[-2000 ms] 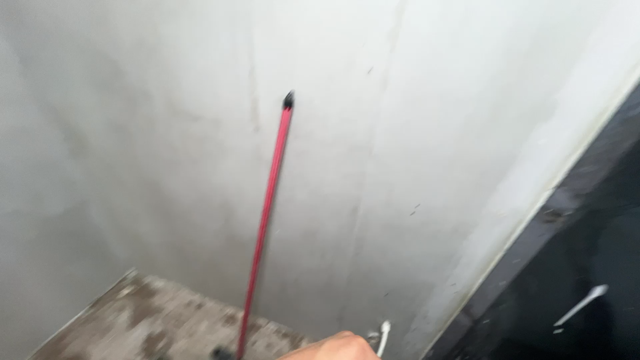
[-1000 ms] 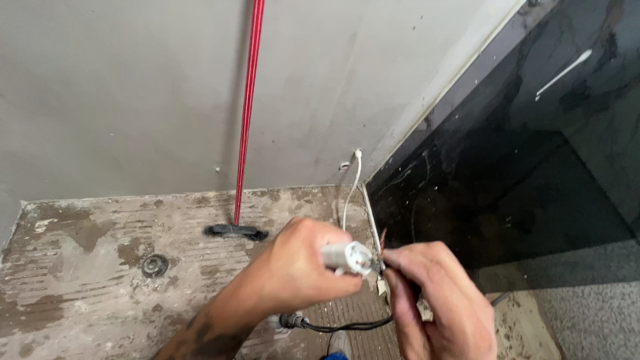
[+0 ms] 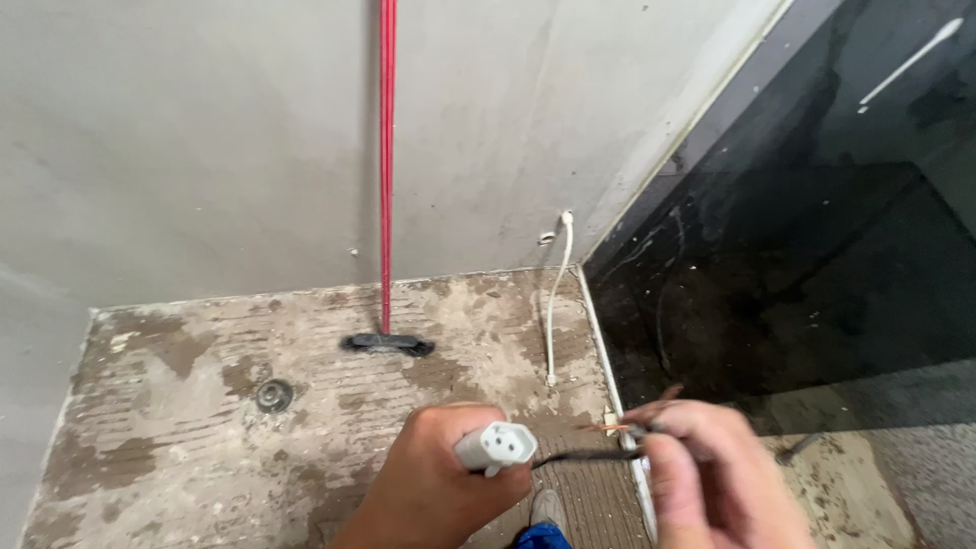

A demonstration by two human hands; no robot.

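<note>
My left hand (image 3: 450,473), at the bottom centre, grips a white plastic three-hole power socket connector (image 3: 499,446), its holes facing up. To the right, my right hand (image 3: 709,473) pinches the end of a black cable between thumb and fingers; bare copper strands (image 3: 606,428) stick out from it toward the connector. A gap separates the strands from the connector. A stretch of black cable (image 3: 587,455) runs between the two hands; where it ends behind them is hidden.
A broom with a red handle (image 3: 387,168) and black head (image 3: 386,343) leans on the grey wall (image 3: 229,152). A white flexible hose (image 3: 555,305) hangs from the wall. A floor drain (image 3: 274,395) lies left, a glossy black panel (image 3: 762,267) right. One shoe (image 3: 547,507) shows below.
The view has tilted down from the wall to the floor since the first frame. Since one second ago, my right hand has moved away from the connector, and the copper strands now show apart from it.
</note>
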